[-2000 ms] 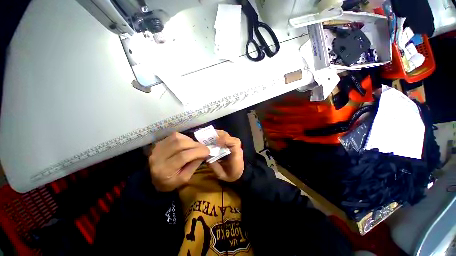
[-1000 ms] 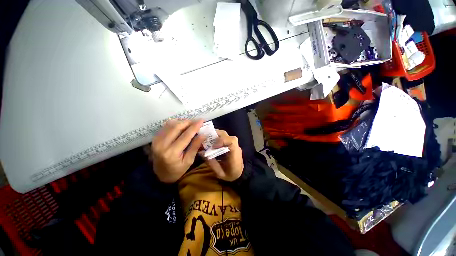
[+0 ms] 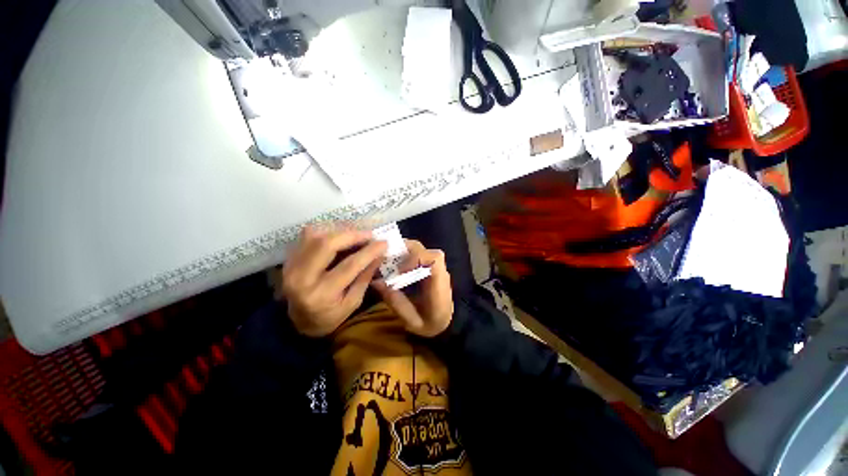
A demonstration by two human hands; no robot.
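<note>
A small stack of white care labels (image 3: 391,251) with fine dark print is held over my lap, just off the table's front edge. The upper part stands up and the lower part lies folded towards my right hand. My right hand (image 3: 428,293) grips the stack's lower end between thumb and fingers. My left hand (image 3: 325,279) has its fingertips at the stack's left side, and they partly hide it. Whether those fingers pinch a label is hard to tell.
The white table (image 3: 139,186) has a ruler along its front edge. The needle area (image 3: 279,42) is at upper left. White labels (image 3: 427,60) lie beside black scissors (image 3: 485,74). A parts tray (image 3: 711,70), red-orange basket (image 3: 795,102), orange fabric (image 3: 549,223) and dark cloth pile (image 3: 716,335) are at right.
From two seconds ago, my left fingers have moved up and off the folded part, showing more of the upper label. Since one second ago there is only a slight shift of the fingers.
</note>
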